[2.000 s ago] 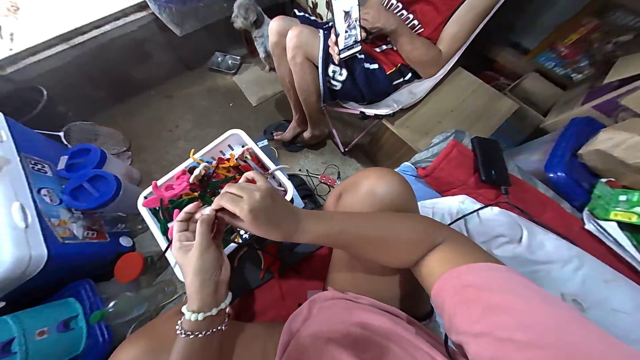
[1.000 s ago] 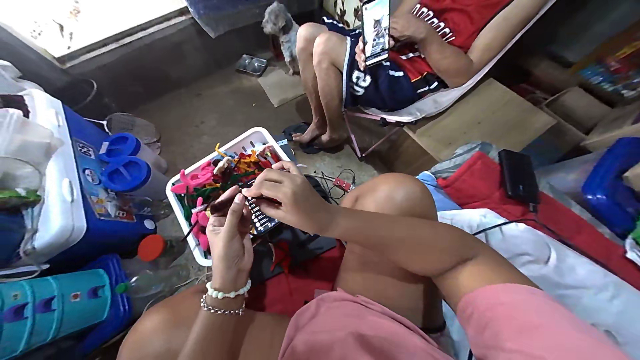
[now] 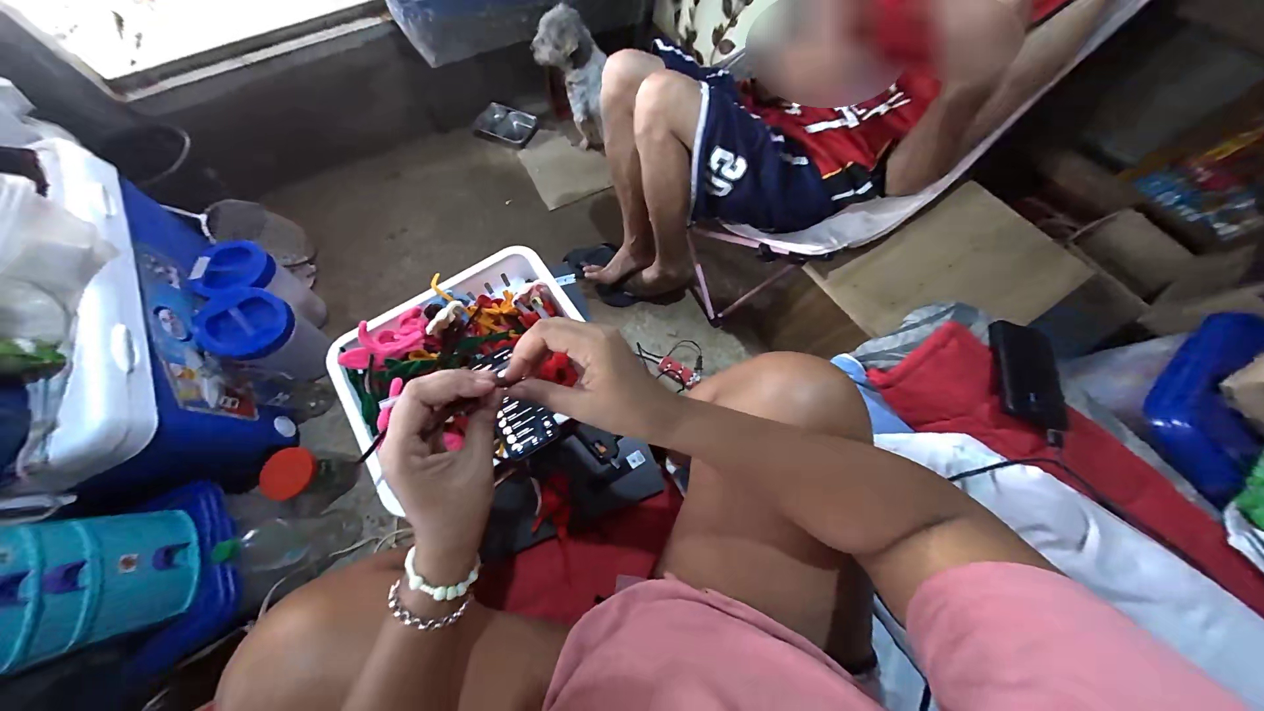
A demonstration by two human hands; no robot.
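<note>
My left hand [image 3: 441, 444], with two bracelets at its wrist, pinches a thin dark strand [image 3: 371, 450] that trails out on its left side. The fingertips of my right hand [image 3: 591, 373] meet those of the left at a tiny piece between them, too small to identify. Both hands are above a white plastic basket [image 3: 380, 494] of colourful fuzzy craft stems, among them a pink shape [image 3: 387, 339]. A phone [image 3: 526, 427] with a lit screen lies just behind and below the fingers, partly hidden by them.
A blue-and-white cooler [image 3: 212, 425] and jugs with blue lids [image 3: 243, 324] stand left. A seated person [image 3: 652, 158] and a small dog [image 3: 573, 64] are ahead. A black power bank or phone [image 3: 1027, 373] rests on red cloth at right.
The seated person's phone, visible earlier, no longer shows. My hands stay close together at the fingertips, and the phone under them shows more plainly than two seconds ago.
</note>
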